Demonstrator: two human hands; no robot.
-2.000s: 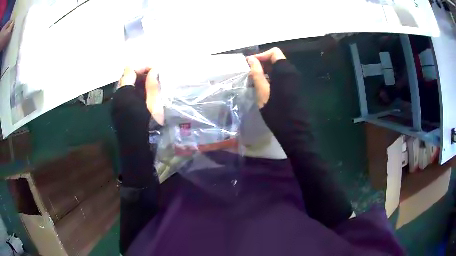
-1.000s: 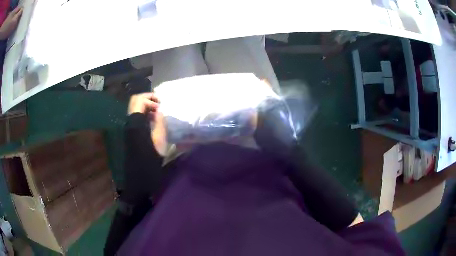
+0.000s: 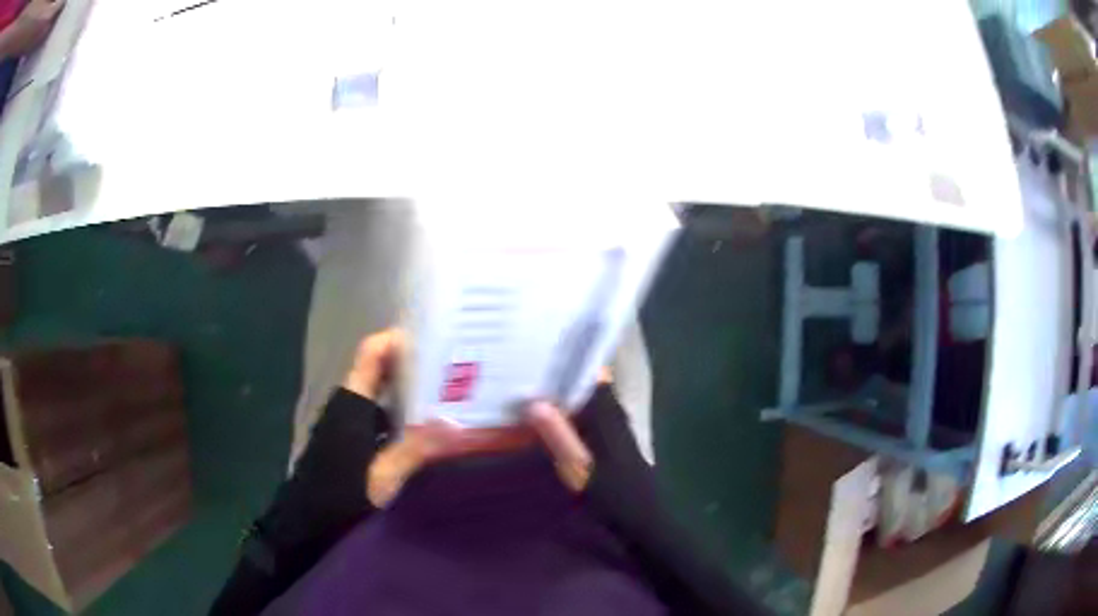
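Observation:
A white retail box (image 3: 518, 313) with a red mark and a grey-black device picture is held over my lap, its far end at the table's near edge. It is blurred, and I cannot tell whether film covers it. My left hand (image 3: 391, 415) grips its near left corner. My right hand (image 3: 564, 439) holds its near right side, with a finger or thumb on the printed face and part of the hand hidden by the box.
The white covered table (image 3: 722, 144) spans the far side. Brown cardboard boxes stand at left (image 3: 102, 445) and at right (image 3: 807, 493), the right one holding white items. A grey-blue metal frame (image 3: 921, 349) stands at right. Another person's hand (image 3: 30, 27) is at the far left corner.
The box has turned from crosswise to lengthwise, its printed face now showing. The clear film seen earlier around it and by my right hand is no longer discernible. Both hands have moved to its near end.

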